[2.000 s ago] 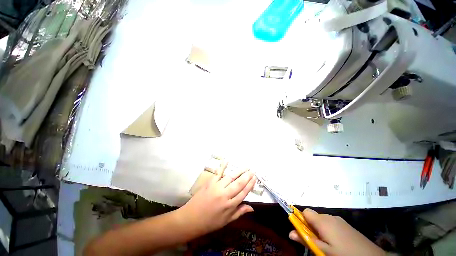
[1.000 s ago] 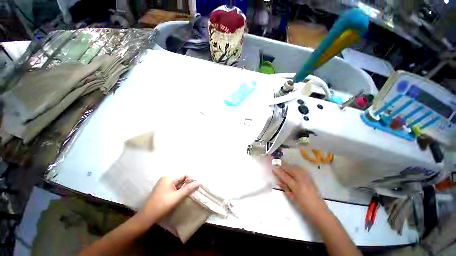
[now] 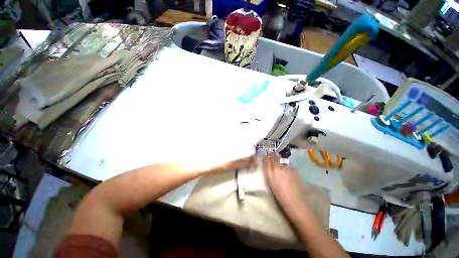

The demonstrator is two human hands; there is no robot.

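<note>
A khaki garment panel (image 3: 221,196) lies across the front edge of the table and hangs a little over it. A narrow pale strip (image 3: 241,186) runs up it towards the needle. My left hand (image 3: 246,162) lies on the cloth's far end close to the presser foot (image 3: 262,149). My right hand (image 3: 282,176) is flat on the cloth beside it, blurred, at the foot's near side. The fingertips and needle are partly lost in glare and blur. The white sewing machine (image 3: 362,146) stands at the right.
Orange-handled scissors (image 3: 324,158) lie under the machine arm. Red snips (image 3: 379,221) lie by the front right edge, near hanging fabric scraps (image 3: 410,224). A panel stack (image 3: 70,83) lies on the plastic-covered left table. A cloth-covered item (image 3: 241,40) and pale tub (image 3: 362,78) stand behind.
The scissors left my right hand and lie under the arm. The panel has moved right and is turned, with its strip at the foot. Both hands have come together there; the view has tilted up.
</note>
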